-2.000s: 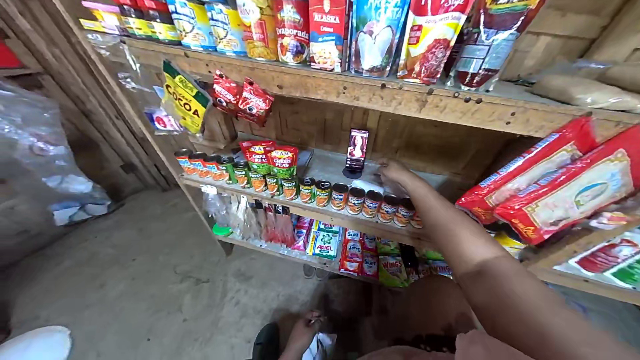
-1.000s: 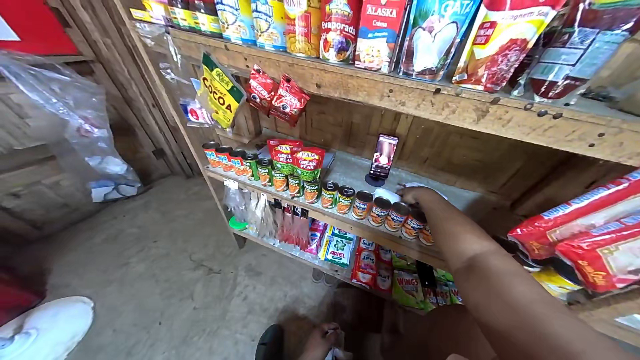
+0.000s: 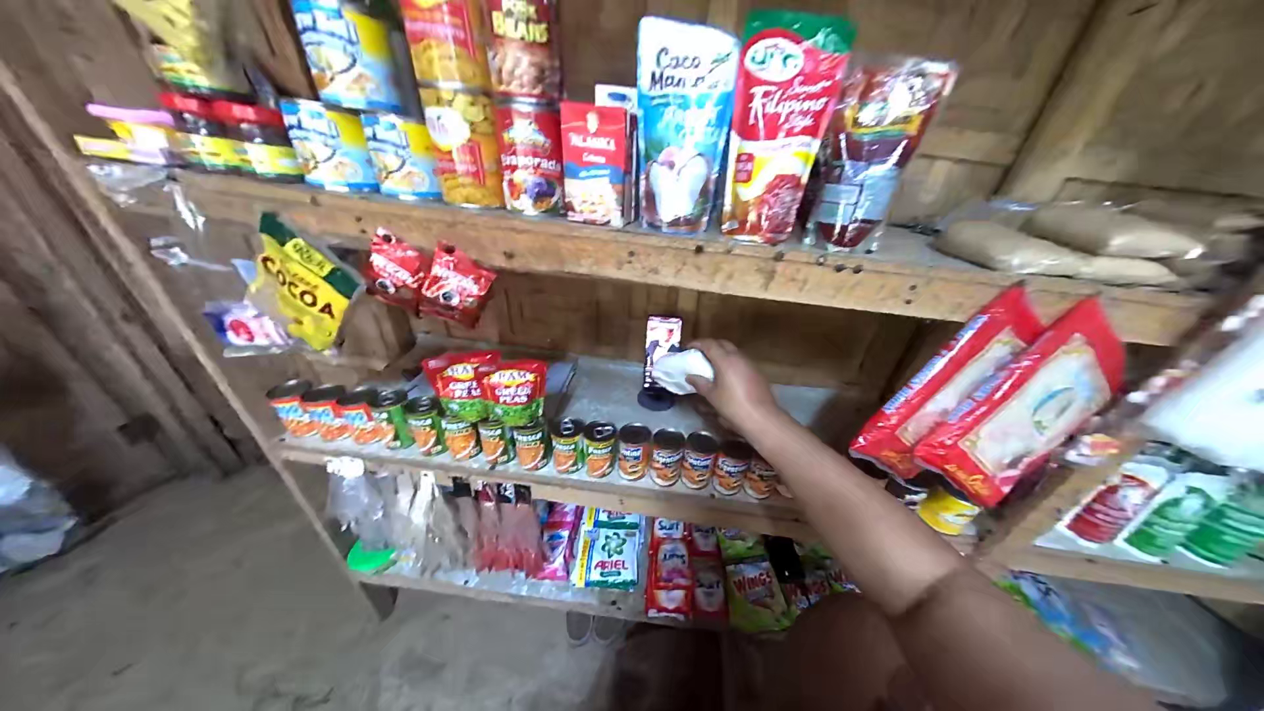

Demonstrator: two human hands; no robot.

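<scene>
My right hand (image 3: 736, 383) reaches over the middle wooden shelf (image 3: 592, 482) and grips a crumpled white cloth or tissue (image 3: 683, 369). The cloth is beside a small upright phone (image 3: 660, 346) on a dark round stand (image 3: 656, 398), overlapping its right edge; whether they touch I cannot tell. A row of small food cans (image 3: 667, 457) lines the shelf's front edge, below and left of the hand. Two red and green pouches of peas (image 3: 515, 391) stand on cans to the left. My left hand is out of view.
Above runs a shelf board (image 3: 592, 247) with cans, cartons and sauce pouches (image 3: 785, 128). A yellow cocoa pack (image 3: 306, 286) hangs at left. Red bags (image 3: 1027, 405) lean at right. Detergent sachets (image 3: 607, 553) hang in front of the lower shelf. Bagged brown goods (image 3: 1066, 242) lie at upper right.
My right hand has lifted from the shelf surface to beside the phone, the white cloth now plainly visible in it. My left hand, low in the earlier frames, has left the view.
</scene>
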